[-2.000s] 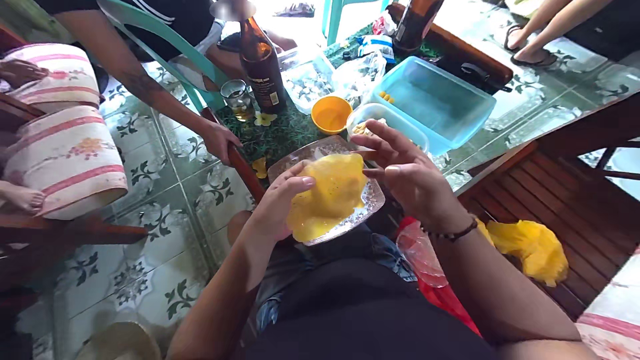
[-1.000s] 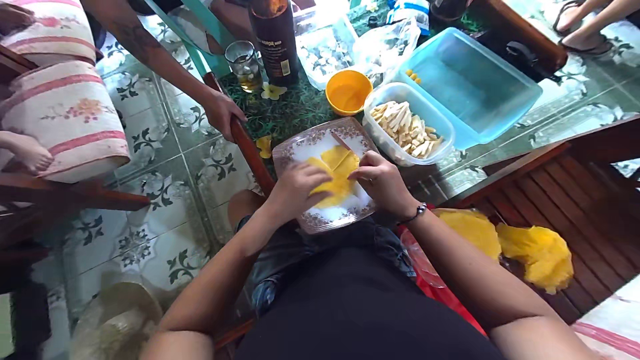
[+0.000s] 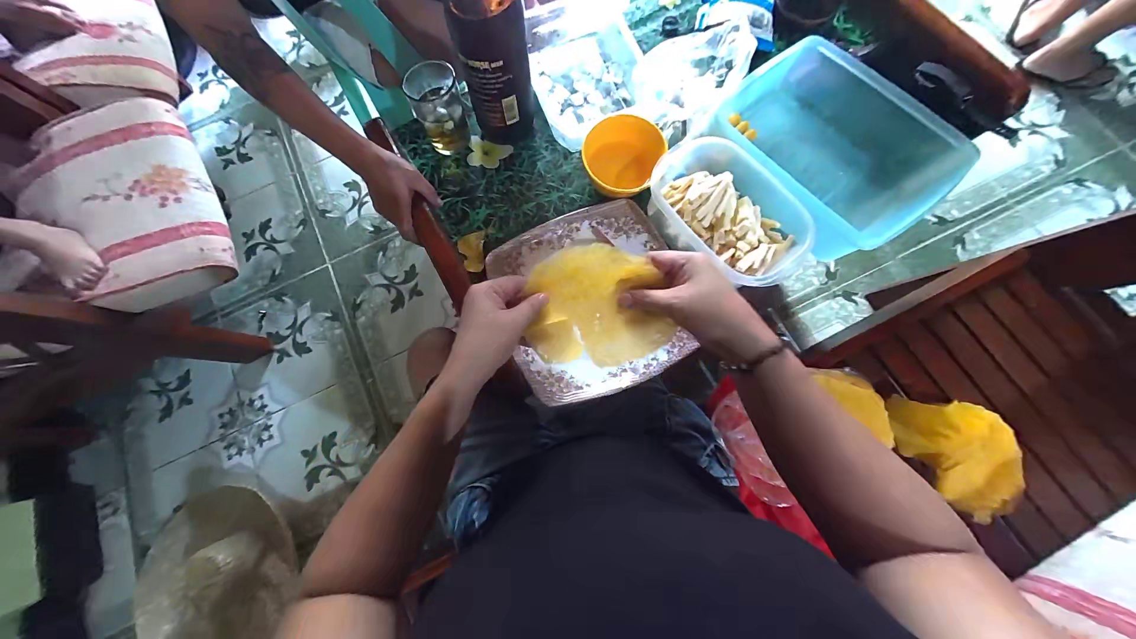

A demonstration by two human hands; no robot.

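Observation:
Between my hands is a thin, translucent yellow wrapper sheet [image 3: 590, 297], spread over a square patterned plate [image 3: 577, 386] on my lap. My left hand [image 3: 497, 319] pinches its left edge between thumb and fingers. At the upper right edge, my right hand [image 3: 701, 297] has it pinched as well. Pale cut strips of food [image 3: 728, 222] fill a clear plastic tub [image 3: 803, 217] just beyond the plate. Beside that tub lies a larger blue plastic container [image 3: 852, 142] with a few small yellow pieces at its left end.
An orange cup [image 3: 624, 155], a dark bottle [image 3: 493, 75], a drinking glass [image 3: 437, 106] and a tub of ice [image 3: 581, 80] stand on the green table. Another person's hand [image 3: 399, 191] rests on its wooden edge at left. More yellow sheets [image 3: 963, 453] lie on the slatted bench at right.
One second ago both hands were closer together over the plate, with the yellow sheet bunched between them; now they are farther apart and the sheet is spread wider.

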